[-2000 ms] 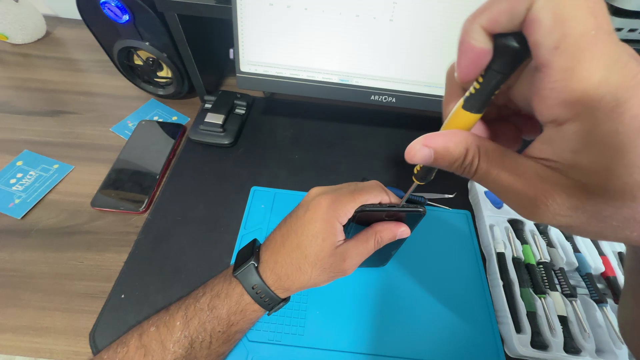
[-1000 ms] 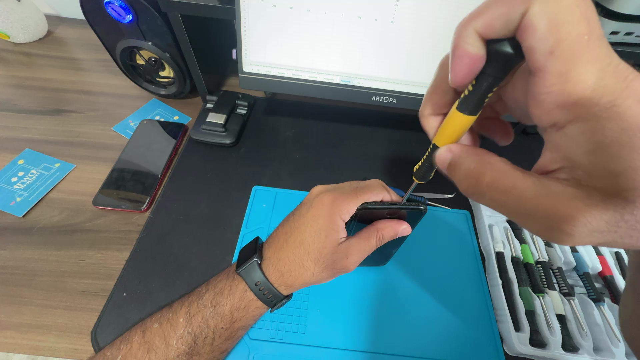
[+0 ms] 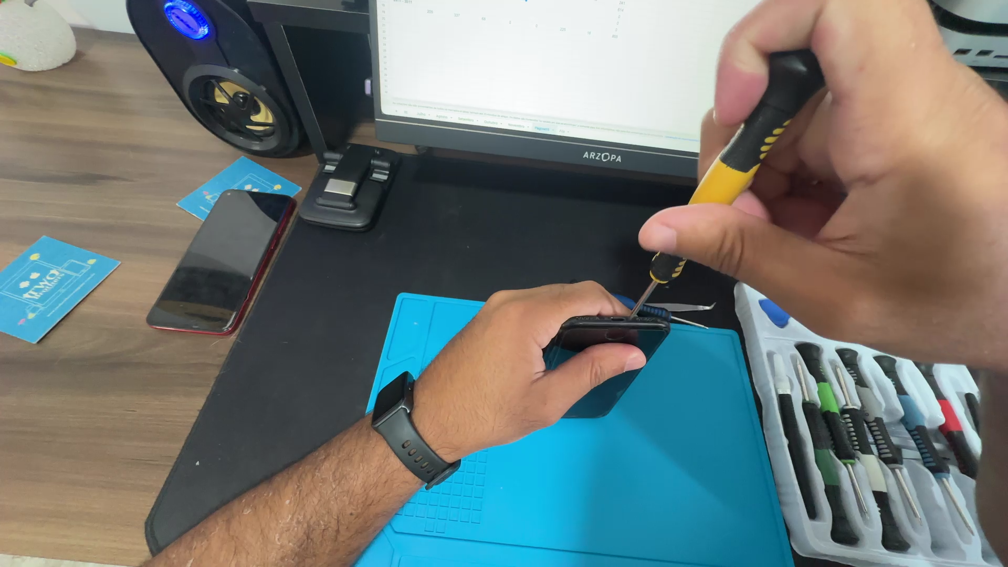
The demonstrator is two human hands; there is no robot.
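My left hand [image 3: 520,366], with a black watch on its wrist, grips a black smartphone [image 3: 610,374] on edge above a blue silicone work mat [image 3: 669,480]. The phone's narrow end faces up, and its screen is partly covered by my thumb. My right hand [image 3: 858,173] holds a yellow and black precision screwdriver [image 3: 720,181] at a slant. Its metal tip meets the phone's upper edge; the exact spot it touches is too small to tell. Behind the phone lie metal tweezers [image 3: 681,307] and a blue-handled tool, both partly hidden.
A white tray [image 3: 780,465] of several screwdrivers stands at the right. A second smartphone [image 3: 224,264] with a red edge lies at the left, near two blue cards [image 3: 55,287]. A black folding stand [image 3: 350,189], a speaker [image 3: 228,87] and a monitor [image 3: 535,138] are at the back.
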